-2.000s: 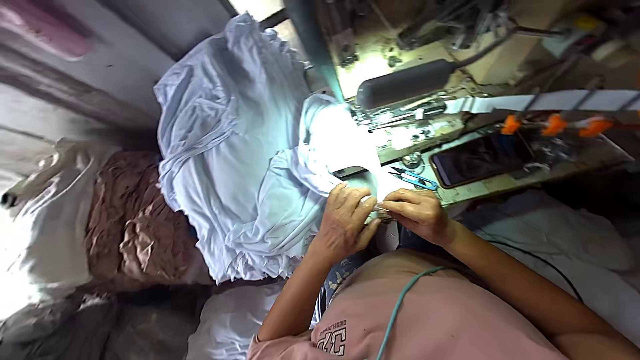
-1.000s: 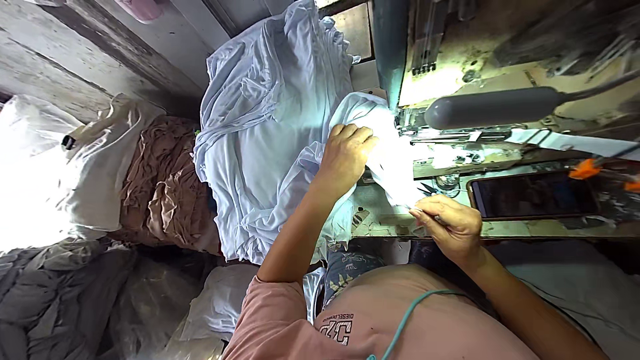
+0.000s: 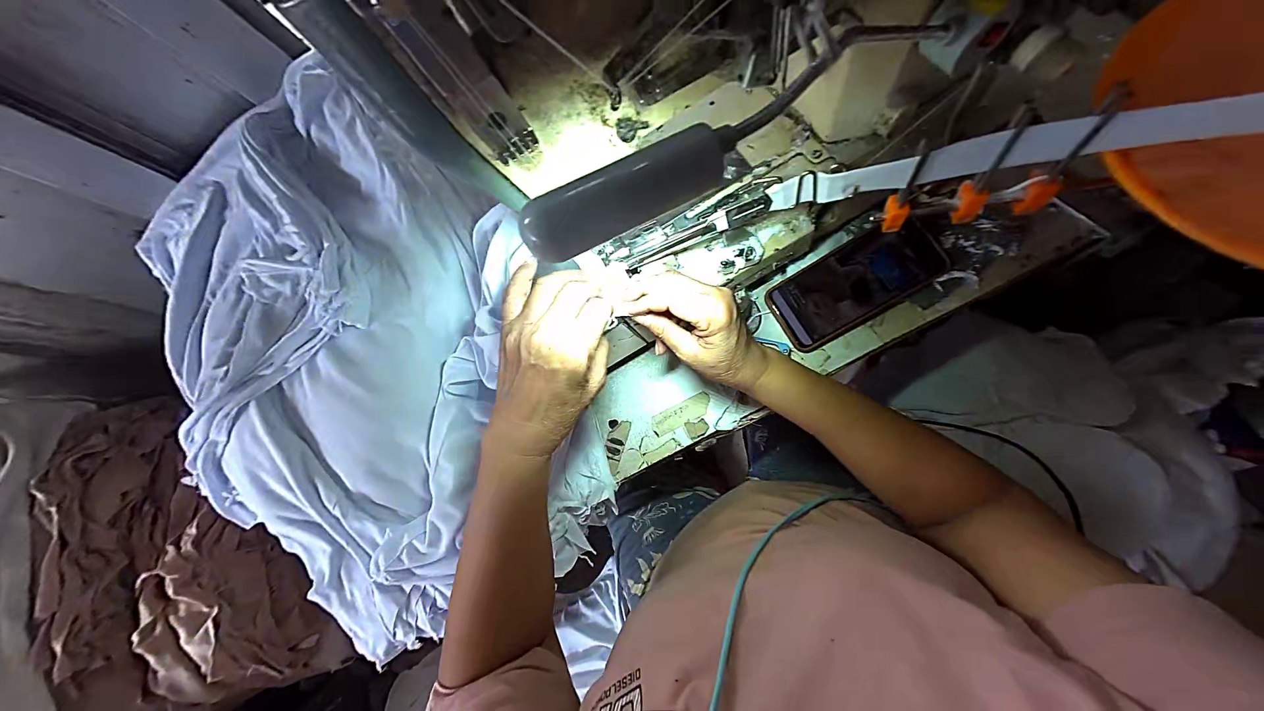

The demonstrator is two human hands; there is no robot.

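My left hand [image 3: 555, 341] lies on white fabric by the sewing machine, its fingers curled over the cloth under the lit work lamp. Close beside its fingertips, my right hand [image 3: 699, 321] pinches the fabric edge between thumb and fingers. The pile of pale white cloth [image 3: 395, 267] spreads to the left of both hands. Just above the hands is the dark lamp housing [image 3: 622, 193]. A white elastic band [image 3: 918, 168] runs from the right into a metal guide [image 3: 731, 212] near the machine's needle area, which the hands and lamp partly hide.
A smartphone [image 3: 857, 281] lies on the machine table right of my right hand, with blue-handled snips [image 3: 773, 346] partly hidden by that wrist. Orange clips [image 3: 968, 201] hang along the band. An orange round object [image 3: 1195, 128] is at upper right. Brown cloth [image 3: 178, 563] is heaped at lower left.
My hands, apart one second ago with the cloth stretched between them, are now close together near the machine. The snips, in the open on the table two seconds ago, are now mostly hidden. The view has shifted.
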